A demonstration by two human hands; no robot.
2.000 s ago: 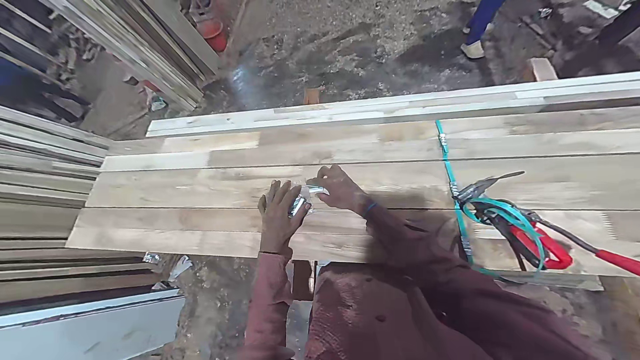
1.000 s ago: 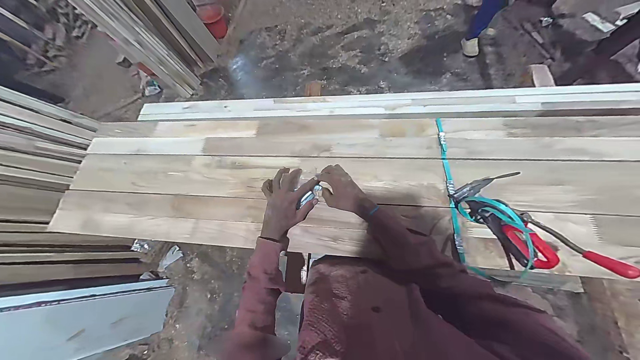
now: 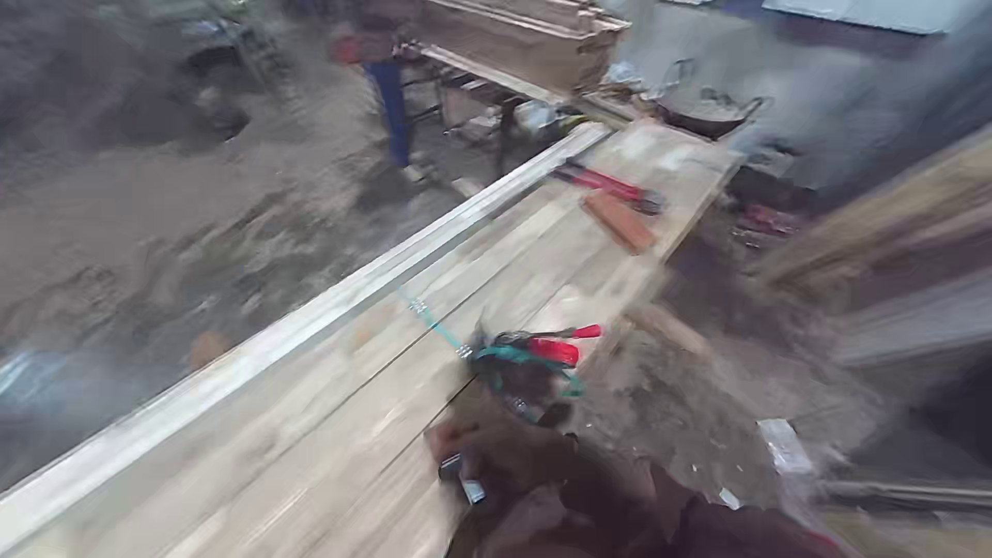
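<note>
In the head view, the boards point(image 3: 372, 372) lie side by side, with a teal strap point(image 3: 442, 329) and metal seals across them. The strap runs to a strapping tool with red handles point(image 3: 554, 351) near the boards' close edge. A dark, blurred shape that seems to be my right hand point(image 3: 535, 387) is at the tool's near side; its grip cannot be told. Lower left of it, what seems to be my left hand point(image 3: 449, 440) is beside a small dark and silvery object point(image 3: 470, 487); blur hides whether the fingers hold it. Dark sleeves fill the bottom.
Farther along the boards lie a red-handled tool point(image 3: 608, 184) and an orange-brown block point(image 3: 620, 222). A person in blue trousers point(image 3: 391, 112) stands beyond, near stacked timber point(image 3: 519, 46). A dark metal pan point(image 3: 709, 116) is past the boards' far end. Timber leans at the right point(image 3: 891, 205).
The view has swung strongly to the right and blurred. Both hands were together over the middle of the boards, around a small shiny thing; now dark hand shapes are by the strapping tool.
</note>
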